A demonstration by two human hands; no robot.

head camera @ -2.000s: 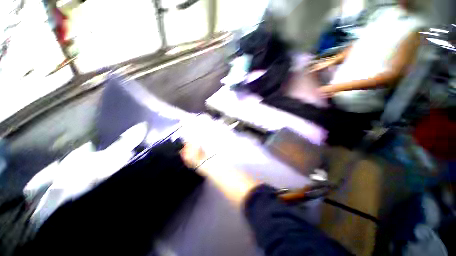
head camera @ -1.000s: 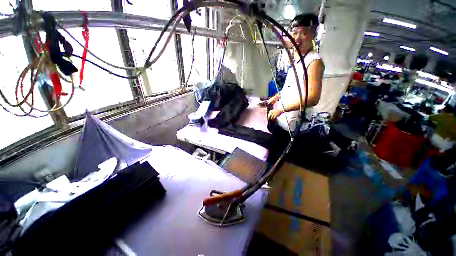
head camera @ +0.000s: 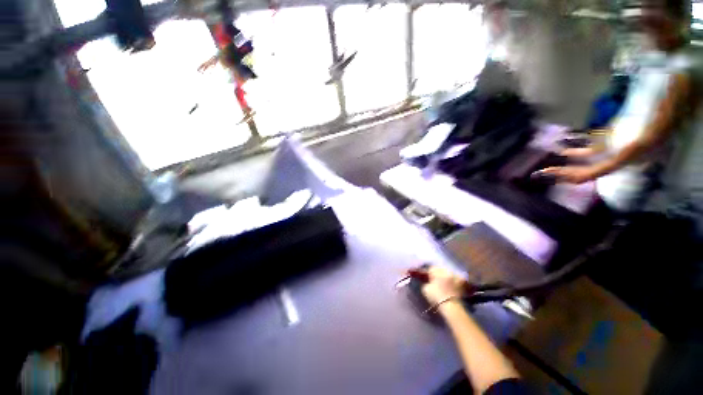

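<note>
My right hand (head camera: 445,287) is closed around the handle of the steam iron (head camera: 419,299), at the right part of the lilac-covered table (head camera: 347,339). The hand hides much of the iron, and blur hides whether its sole touches the cloth. The thick black garment stack (head camera: 254,261) lies at the far middle-left of the table. A short whitish strip (head camera: 289,306) lies just in front of it. Loose black cloth (head camera: 119,355) hangs over the left table edge. I cannot make out my left hand; the lower left is dark and blurred.
White cloth (head camera: 247,216) lies behind the stack. A dark hose (head camera: 555,278) runs right from the iron. A cardboard box (head camera: 609,332) stands at right. A person (head camera: 644,146) works with dark cloth at another table. The barred window (head camera: 293,69) is behind.
The iron stood unheld on the table a second ago; now my right hand grips it. The view has turned left, showing more of the left table edge and its loose black cloth.
</note>
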